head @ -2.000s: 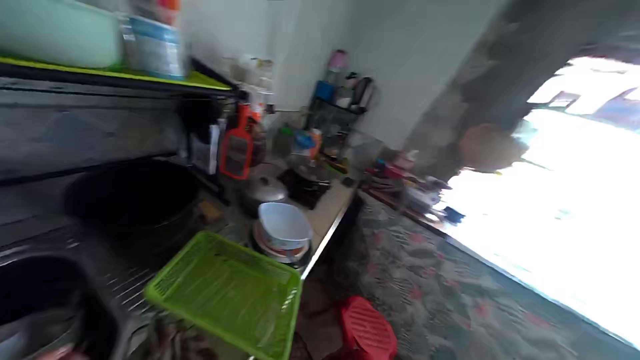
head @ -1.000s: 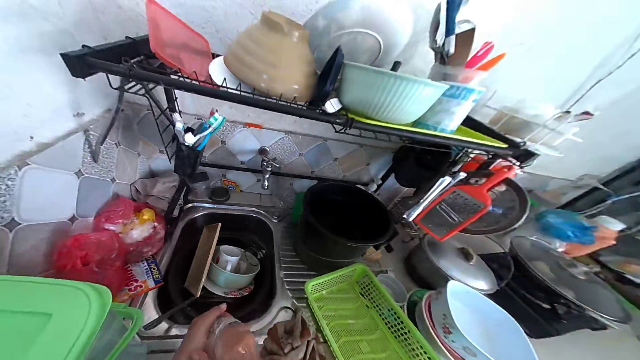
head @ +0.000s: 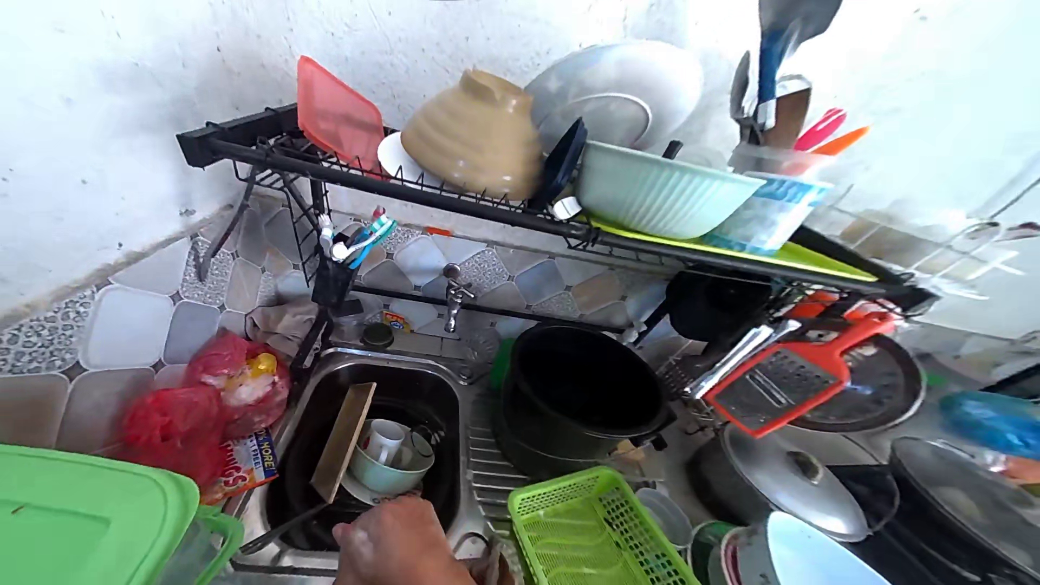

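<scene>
One hand [head: 402,543], seemingly my right, reaches over the near edge of the steel sink [head: 467,439], its fingers hidden from view. It is just below a pale green bowl [head: 390,479] that holds a white mug [head: 385,441] and other dishes. A wooden board [head: 345,443] leans in a dark basin in the sink, left of the bowl. A thin dark handle [head: 284,528] crosses the sink's near left corner. My left hand is not in view. Right of the sink stand a large black pot [head: 585,390] and a green plastic basket [head: 597,532].
A black wire dish rack [head: 504,213] carries bowls and a utensil cup above the sink. Below it is a metal faucet [head: 455,296]. Red plastic bags [head: 175,431] and a green-lidded container [head: 89,520] stand left. A red grater [head: 800,378] hangs above lidded pans [head: 792,479].
The view has swung from the stove and window side to the sink. Since one second ago the hand has moved farther over the sink, nearer the bowl.
</scene>
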